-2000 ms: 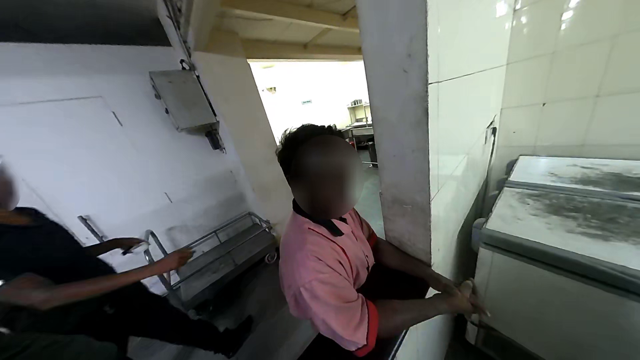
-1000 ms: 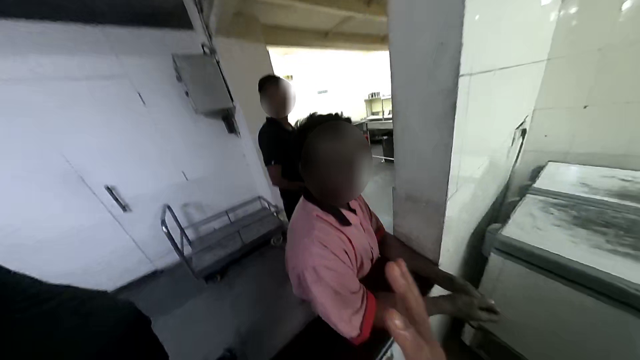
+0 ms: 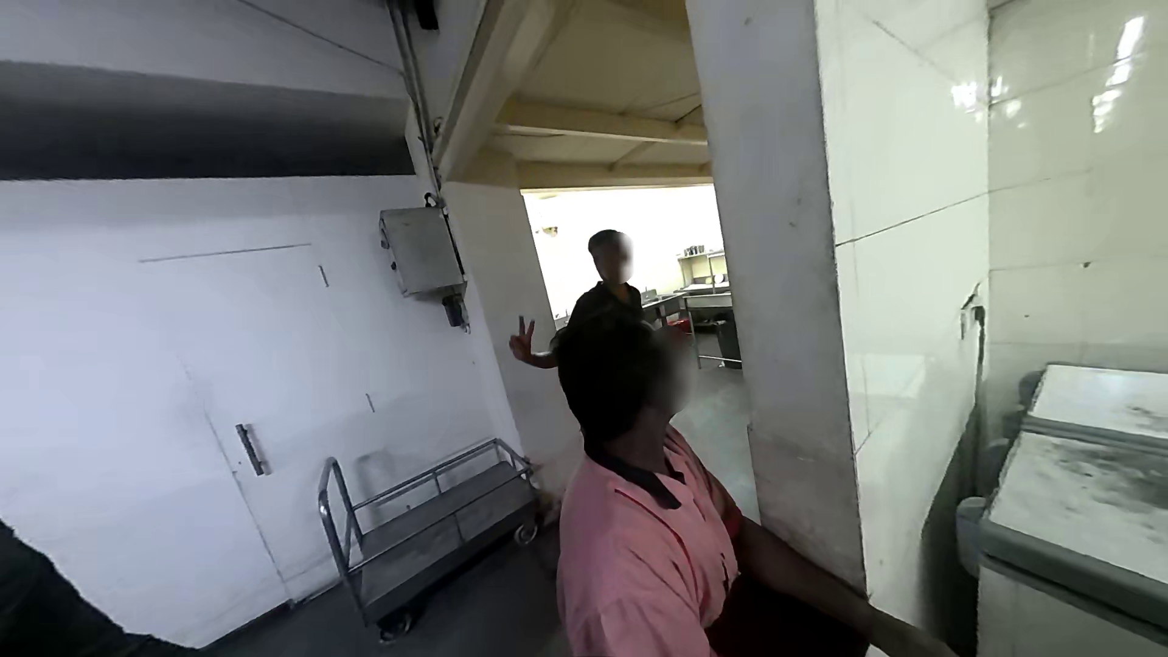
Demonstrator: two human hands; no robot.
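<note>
Neither my left hand nor my right hand shows in the head view. Close in front stands a person in a pink shirt (image 3: 630, 547) with a dark collar, head turned to the right. One forearm of this person reaches down to the lower right, and its hand is cut off by the frame. Behind, near the doorway, a second person in a dark top (image 3: 584, 306) holds up two fingers. A dark sleeve or garment (image 3: 55, 602) shows at the lower left edge; whose it is, I cannot tell.
A metal platform trolley (image 3: 447, 529) stands by the white wall. A grey box (image 3: 422, 253) hangs above it. A pillar (image 3: 785, 301) borders the doorway, with metal tables (image 3: 707, 299) beyond. At the right, chest freezers (image 3: 1077, 493) with stained lids stand by a tiled wall.
A hand raised at the lower middle one second ago is out of view. The pink-shirted person's head has turned to the right. The person behind has raised a hand with two fingers up.
</note>
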